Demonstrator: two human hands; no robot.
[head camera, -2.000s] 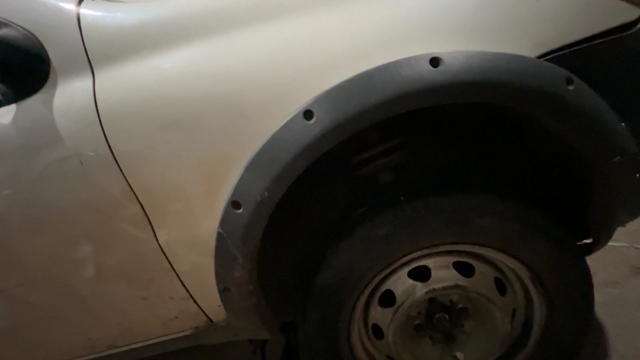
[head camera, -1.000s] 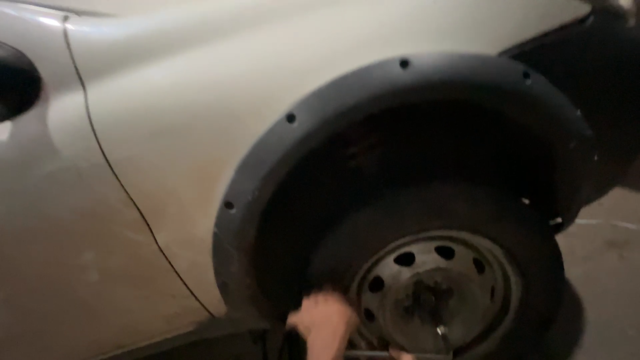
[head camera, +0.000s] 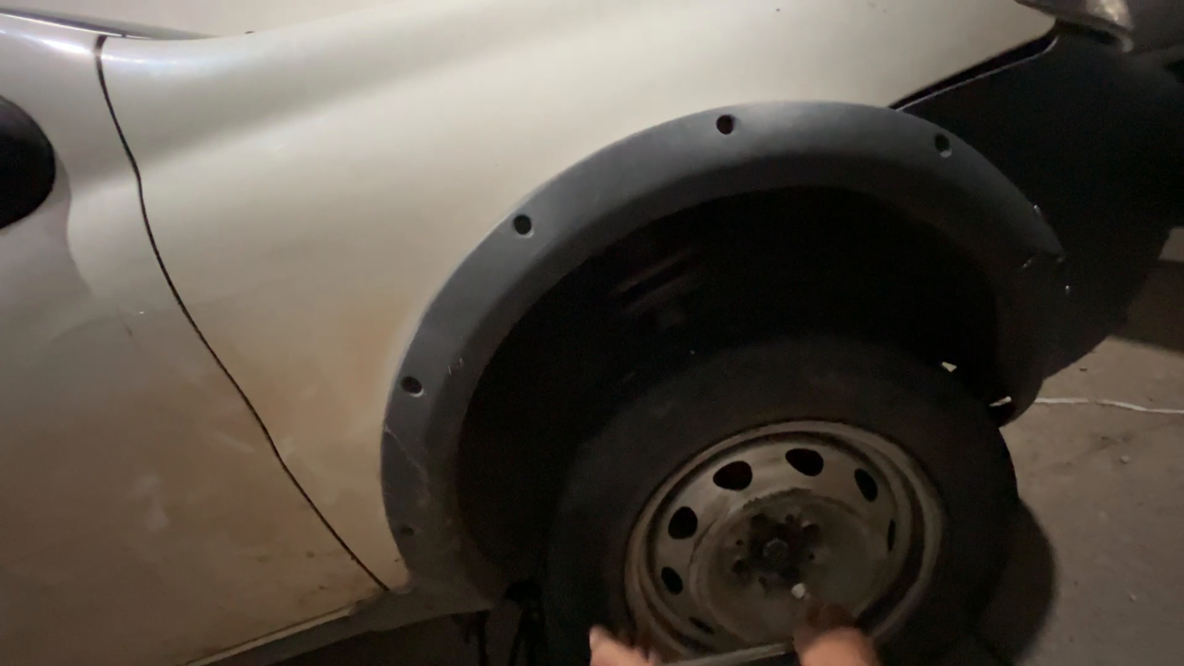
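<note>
A steel wheel with a dark tire sits below a black plastic fender flare on a light-colored car. At the bottom edge, a metal bar, apparently a wheel wrench, crosses the lower rim. My right hand is closed around its right part, just below a bright metal tip near the lug nuts. Fingers of my left hand show by the bar's left side; the rest is cut off, so their grip cannot be made out.
The fender and door fill the left side, with a dark mirror or handle part at the edge. A thin white cord lies on the concrete floor at right. The wheel well is deeply shadowed.
No hands showed two seconds ago. One second ago a hand and the metal bar were at the wheel's lower left; now both hands show at the bottom edge, by the lower rim.
</note>
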